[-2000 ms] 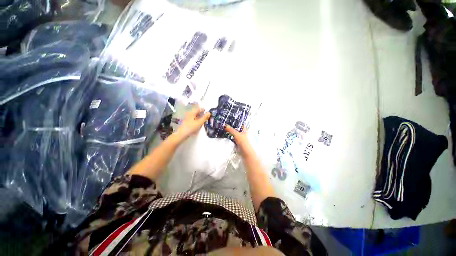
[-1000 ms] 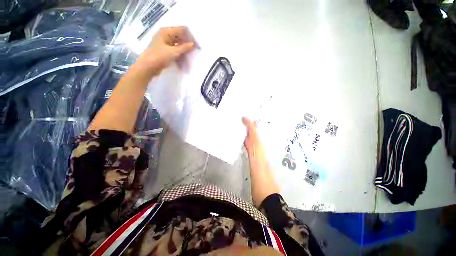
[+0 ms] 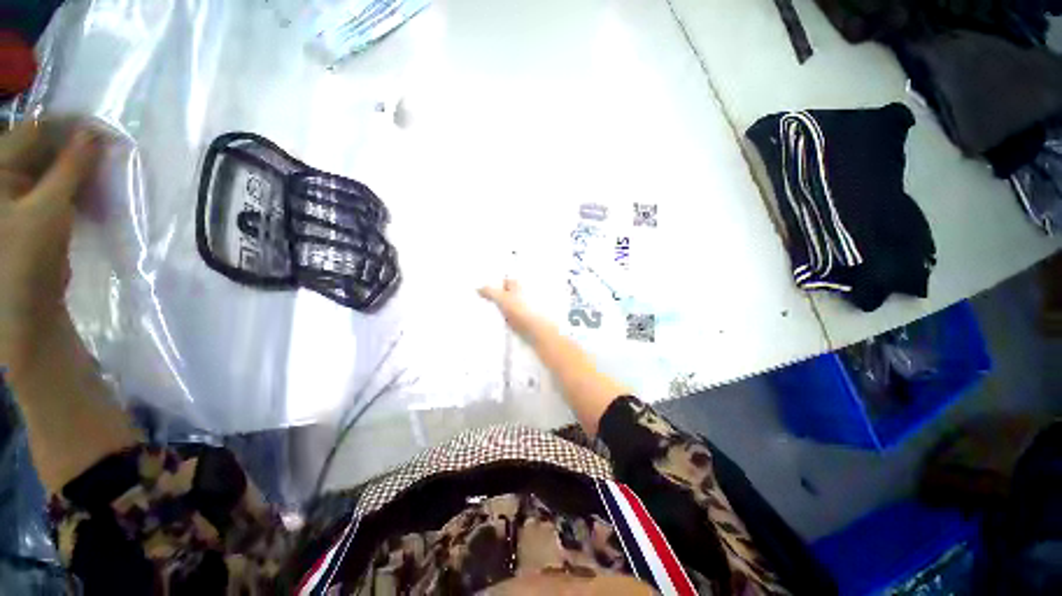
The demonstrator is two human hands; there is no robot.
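A small black-and-white plaid piece [image 3: 338, 239] with a dark-edged loop lies left of centre under or in shiny film. Dark print shows through the loop. My left hand [image 3: 52, 186] is raised at the left edge, blurred, its fingertips pinched at the clear plastic film [image 3: 163, 338]. My right hand [image 3: 503, 293] rests low, right of the plaid piece, fingertips on the white surface and slightly apart, with nothing visible in it. A white printed bag [image 3: 617, 274] with dark lettering and QR squares lies flat to its right.
A folded dark garment with white stripes [image 3: 856, 204] lies at the right. Dark garments [image 3: 984, 87] and a dark strap [image 3: 794, 29] are at the far right. A blue crate [image 3: 885, 373] stands below the table edge. A pale blue printed packet [image 3: 367, 29] lies at the far side.
The view has shifted left. My left hand has moved left with the film. The plaid piece now shows wider, with its plaid body and loop both visible. The bagged garment pile is mostly out of view.
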